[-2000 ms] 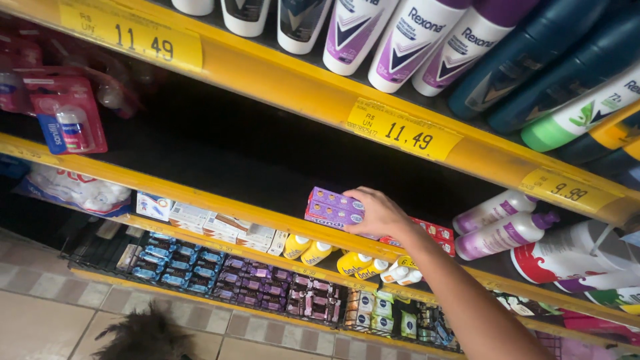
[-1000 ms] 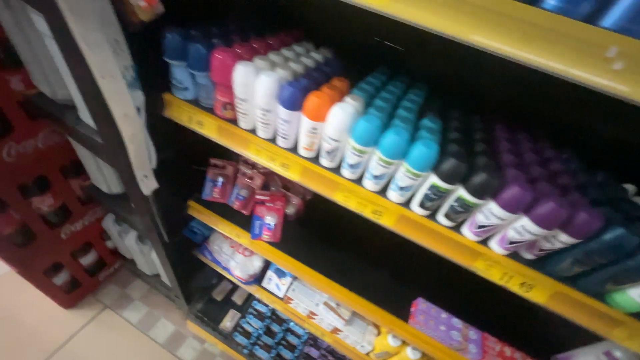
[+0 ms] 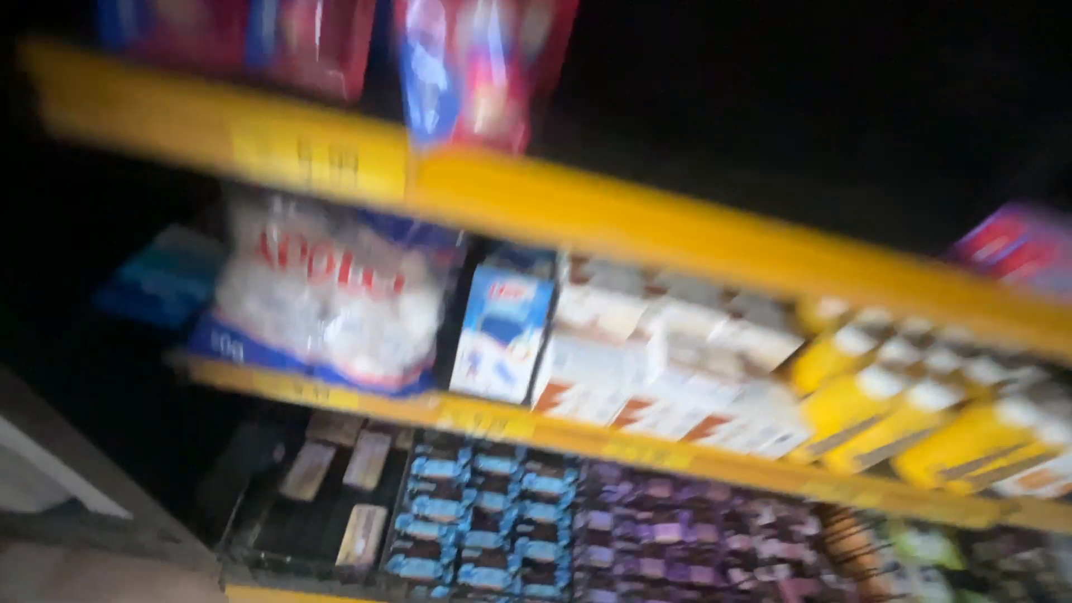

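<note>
Neither my left hand nor my right hand shows in the head view now. The blurred view takes in a bag of cotton balls (image 3: 331, 297) on the middle shelf. Beside it stands a blue and white box (image 3: 502, 333), then several white boxes (image 3: 670, 368) and yellow bottles with white caps (image 3: 888, 402). Above, red and blue blister packs (image 3: 481, 75) hang over the yellow shelf edge. A purple and red box (image 3: 1017, 247) lies on the upper shelf at the right edge.
Yellow shelf edges (image 3: 670, 230) with price tags run slanting across. Below are rows of small packs in blue wrapping (image 3: 486, 519) and purple wrapping (image 3: 670, 532). A grey upright panel (image 3: 109, 477) stands at the lower left.
Two seconds ago a hand was on the purple box on the shelf; it had left the view one second ago. The view has moved closer to the lower left shelves.
</note>
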